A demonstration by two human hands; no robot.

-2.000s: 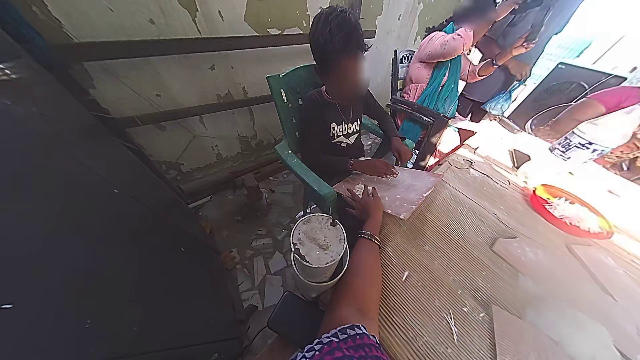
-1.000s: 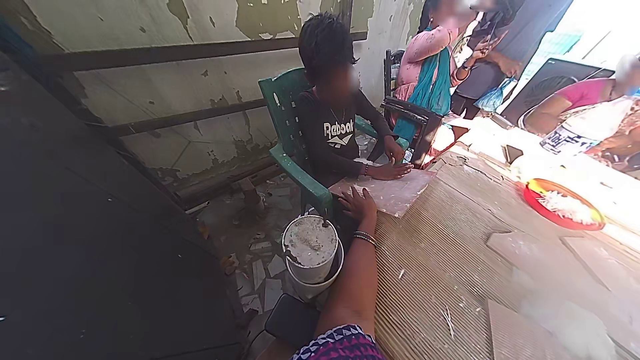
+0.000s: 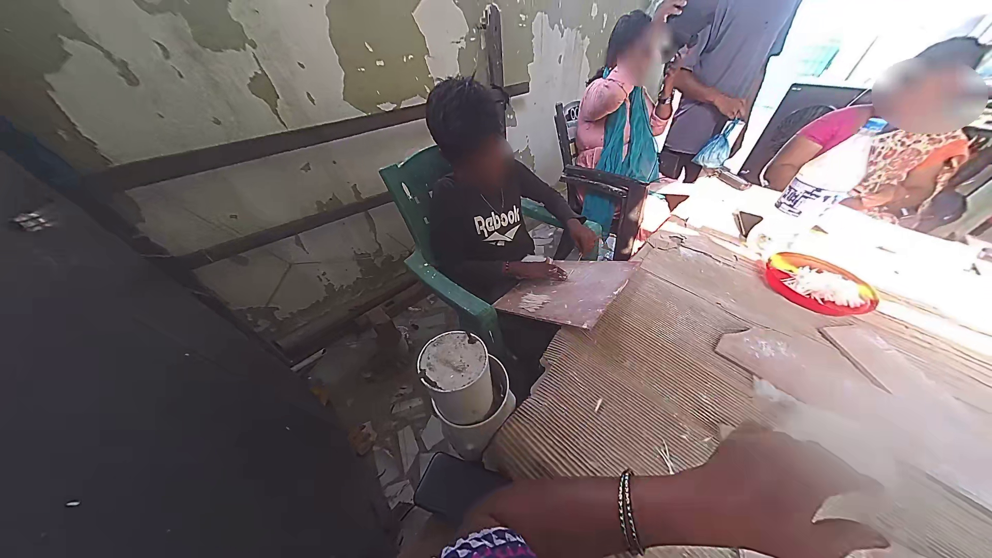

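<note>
My left hand (image 3: 790,488), with bangles at the wrist, is over the near right part of the ridged table (image 3: 620,364). It is blurred, with thumb and fingers apart, and nothing shows held. Pale flat boards (image 3: 806,353) lie beyond it, partly hidden by a whitish blur. My right hand is not in view. A flat pinkish board (image 3: 577,291) juts over the table's left edge, bearing a small pile of white pieces (image 3: 535,301). A seated person's hand (image 3: 536,270) rests on it. Farther right is a red and yellow dish (image 3: 821,285) of white sticks.
A person in a black top sits in a green plastic chair (image 3: 453,291). Stacked white buckets (image 3: 465,395) stand by the table's left edge, near a dark flat device (image 3: 457,484). Other people are at the far side, with a white container (image 3: 806,194) near one.
My left hand has left the edge of the seated person's board and moved right, toward the near pale boards. The small white pile now shows on the seated person's board. The view has shifted.
</note>
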